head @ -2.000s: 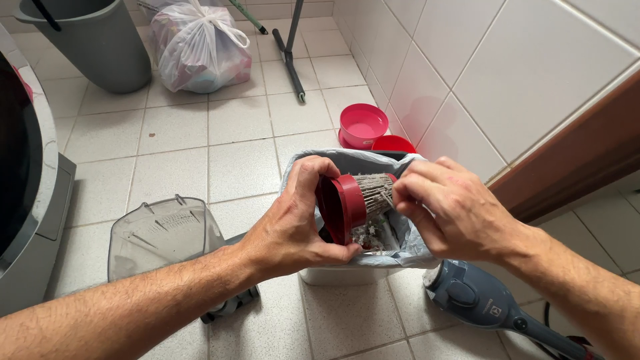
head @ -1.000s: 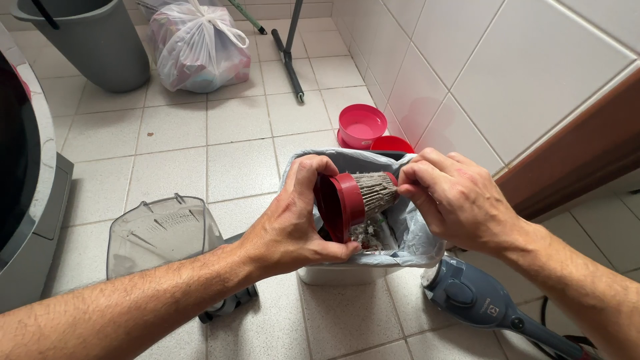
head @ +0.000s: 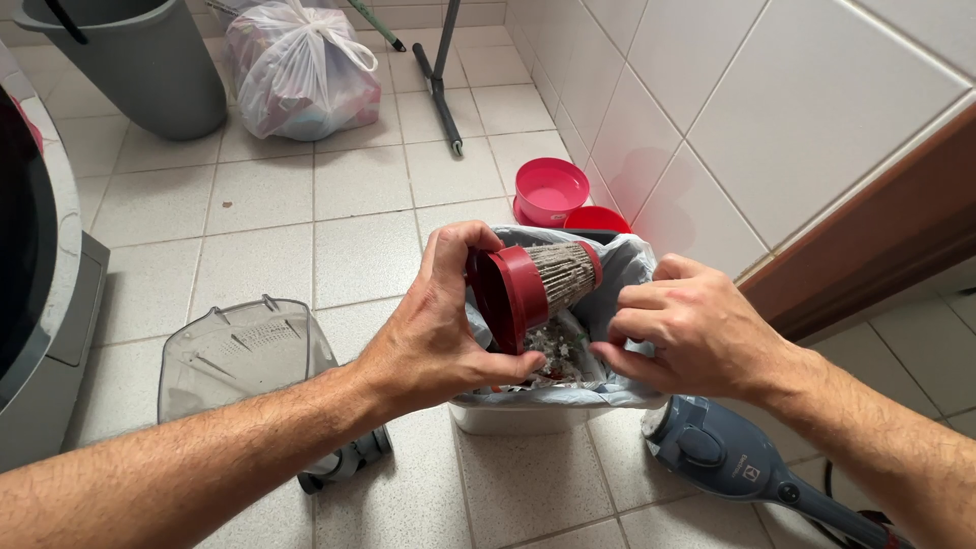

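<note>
My left hand (head: 435,328) grips the red rim of a cone-shaped vacuum filter (head: 537,286), tilted on its side with its pleated, dust-coated part pointing right. The filter is over a lined waste bin (head: 526,419), whose bag (head: 637,255) is folded over the rim. Grey dust and litter (head: 560,347) lie inside. To the right of the filter, apart from it, my right hand (head: 679,324) hovers over the bin's right edge with curled fingers; whether something small is between them cannot be seen.
A transparent dust container (head: 236,351) stands left of the bin, near a dark floor nozzle (head: 354,457). At lower right lies a blue Electrolux vacuum body (head: 709,450). Pink (head: 552,191) and red bowls (head: 598,219) sit behind the bin. Farther back are a grey bucket (head: 145,76) and a tied plastic bag (head: 305,76).
My right hand has moved away from the filter's narrow end, down and to the right. My left hand still holds the filter, which is turned slightly upward.
</note>
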